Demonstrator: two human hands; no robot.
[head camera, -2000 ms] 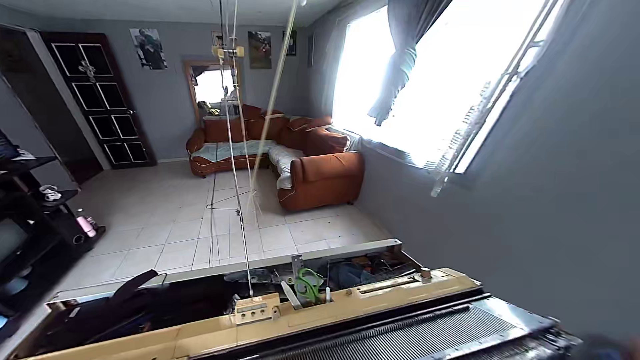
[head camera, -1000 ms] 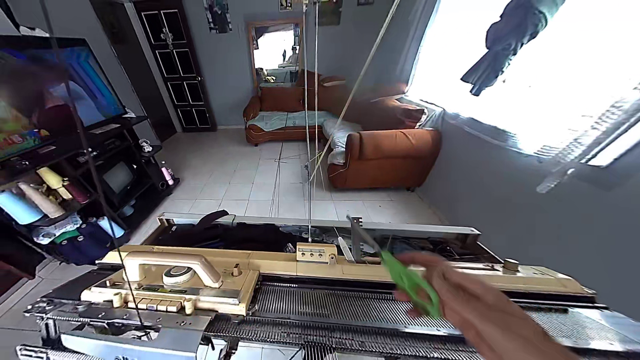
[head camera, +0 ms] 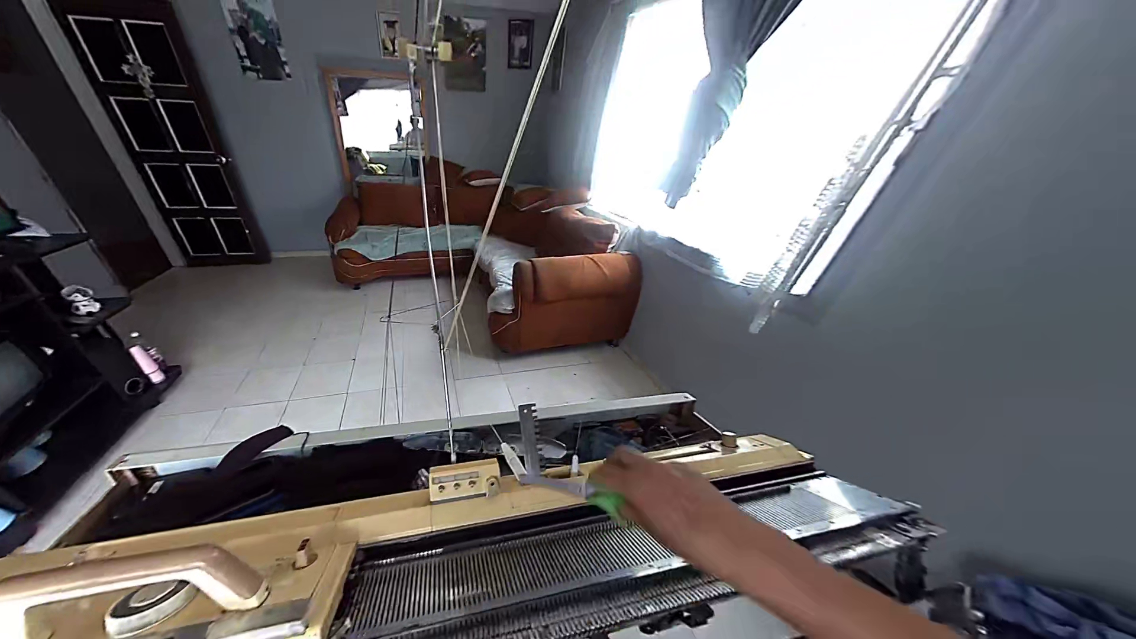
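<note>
My right hand [head camera: 661, 497] reaches in from the lower right over the knitting machine's needle bed [head camera: 497, 568]. Its fingers are closed on green-handled scissors [head camera: 606, 499], whose blades point left above the cream rear rail of the machine. A toothed metal piece [head camera: 529, 435] stands upright just beyond the blade tips. Left of the blades, the cream row counter [head camera: 464, 481] sits on the rail. The knitting carriage [head camera: 177, 595] with its curved handle rests on the bed at the lower left. My left hand is out of view.
Behind the rail, an open trough holds dark cloth [head camera: 293, 479] and small items. A yarn mast [head camera: 432, 222] with strands rises from the machine. Farther back stand an orange sofa [head camera: 568, 297] and, at left, a black shelf [head camera: 53, 355]. Blue cloth [head camera: 1047, 608] lies lower right.
Two seconds ago the green scissors lay in the trough behind the rail. One second ago my right hand held them over the bed; now they are lower, by the rail. The view has swung.
</note>
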